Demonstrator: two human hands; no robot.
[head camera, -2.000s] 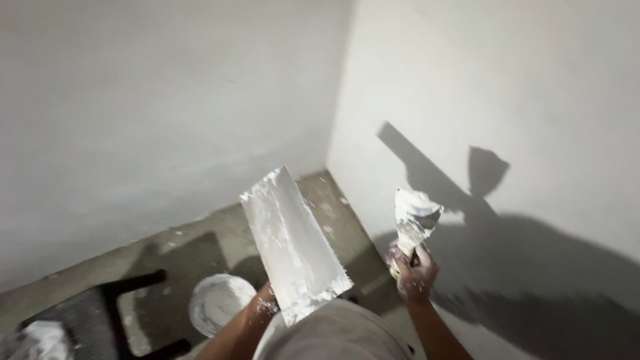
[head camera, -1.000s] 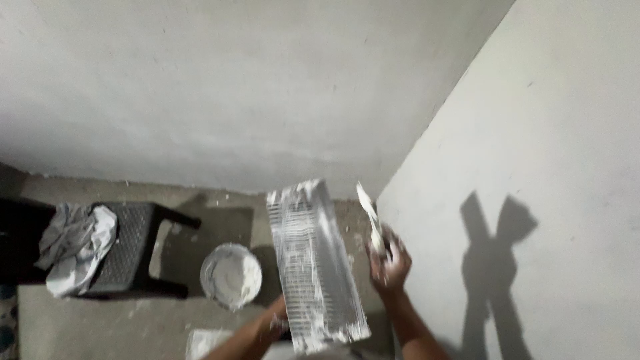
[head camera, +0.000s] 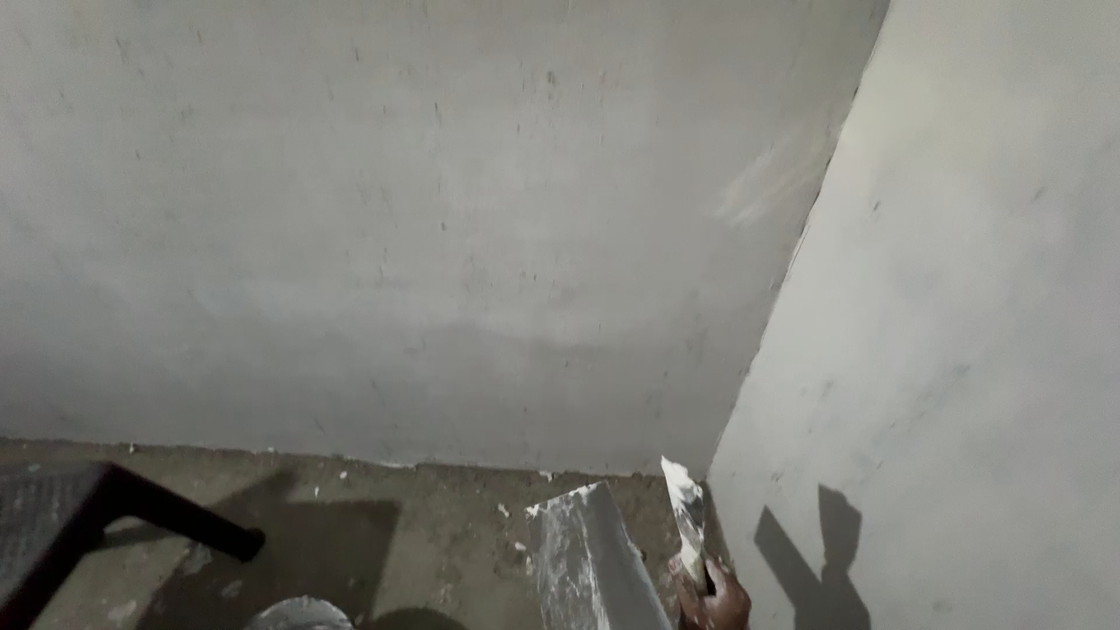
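My right hand (head camera: 713, 599), at the bottom edge right of centre, grips a putty knife (head camera: 687, 512) by its handle. Its blade points up and carries white putty. Just left of it is a wide, flat metal plastering blade (head camera: 591, 560), smeared with white putty along its far edge and down its face. The two tools are apart. My left hand is out of view below the frame, so its hold on the wide blade is hidden. The rim of a putty bucket (head camera: 302, 612) shows at the bottom edge, left of the wide blade.
A grey wall (head camera: 481, 219) with small dark marks fills the middle and meets a lighter wall (head camera: 945, 306) at a corner on the right. A dark plastic chair (head camera: 52, 525) stands at the lower left on a concrete floor (head camera: 437, 542) spotted with putty. Tool shadows fall on the right wall.
The view has tilted up, so my left hand, seen partly earlier, and the cloth on the chair have left the frame. The wide blade's face looks smoother than one second ago, when it showed ridged putty.
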